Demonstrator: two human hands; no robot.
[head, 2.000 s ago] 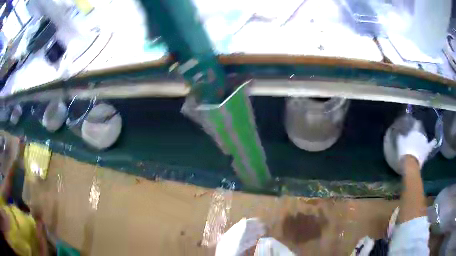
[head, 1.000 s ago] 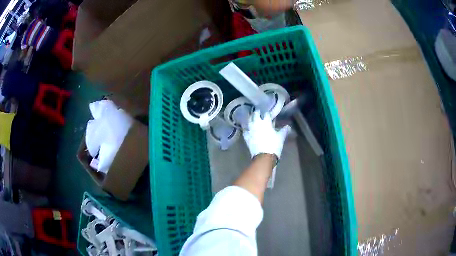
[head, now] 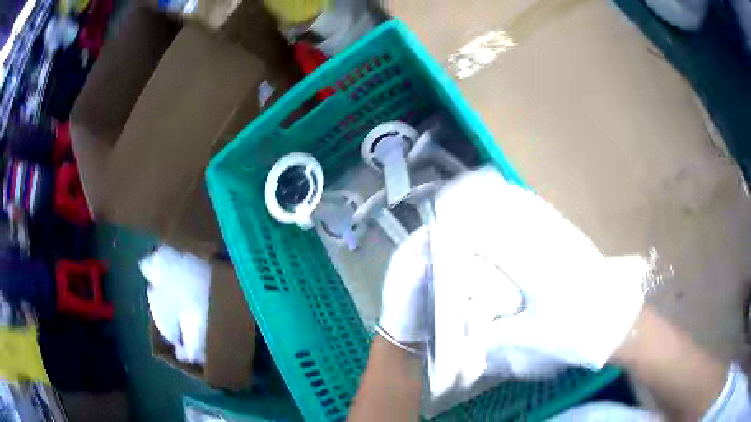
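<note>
My gloved left hand (head: 405,293) is closed around the long flat arm of a white handle-and-ring part (head: 436,321), held above the green crate (head: 272,272). My gloved right hand (head: 605,317) comes in from the right, clutching a large crumpled white cloth (head: 515,264) against the part. Glove and cloth blur together, so the right fingers and much of the part are hidden. Inside the crate lie a white ring with a dark middle (head: 294,189), a ring with its arm pointing down (head: 390,147) and other pale parts.
The cardboard bench cover (head: 576,107) with shiny tape lies right of the crate. A dark green strip (head: 716,107) runs beyond it. Left of the crate are a large open cardboard box (head: 173,148) and a smaller box (head: 229,330) with white material. Red stools or frames show at the far left.
My left hand has lifted a part from the crate. My right hand has come into view with the cloth. The camera view has tilted, and the crate appears slanted.
</note>
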